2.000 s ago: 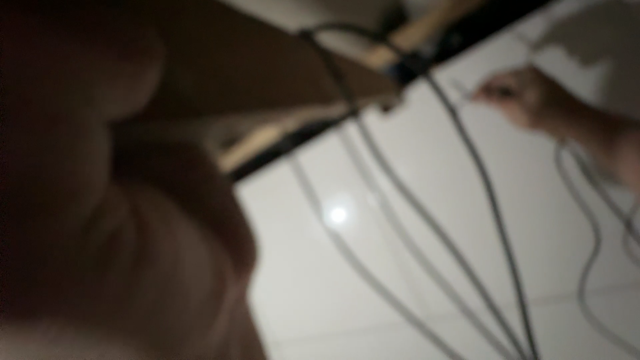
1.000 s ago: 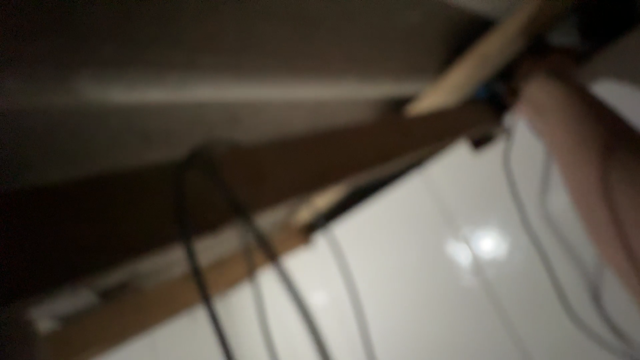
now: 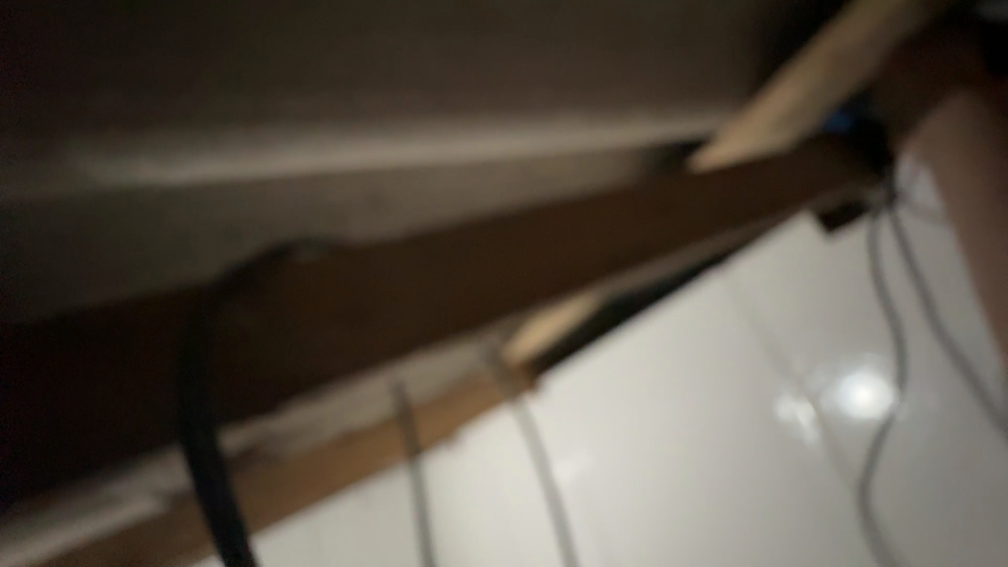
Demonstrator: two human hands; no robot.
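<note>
Everything is blurred. My right hand (image 3: 929, 75) is at the upper right, in shadow, beside the end of a dark wooden beam (image 3: 535, 244); its fingers and anything in them cannot be made out. A small blue thing (image 3: 841, 120) shows close to it. Two thin cables (image 3: 894, 315) hang below that spot, near my forearm. A thick black cable (image 3: 197, 394) loops over the beam at the left. Thinner dark cables (image 3: 543, 465) hang down near the middle. My left hand is out of view.
A pale wooden strip (image 3: 795, 94) slants behind the beam at the upper right. Below the beam runs a lighter brown wooden rail (image 3: 354, 465). Glossy white tiles (image 3: 669, 441) with light reflections lie beyond. A dull grey-brown panel (image 3: 354, 71) spans the top.
Two seconds ago a large hand filled the left side; it is gone from view. My right hand has moved from over the white tiles to the beam's end. The view has shifted.
</note>
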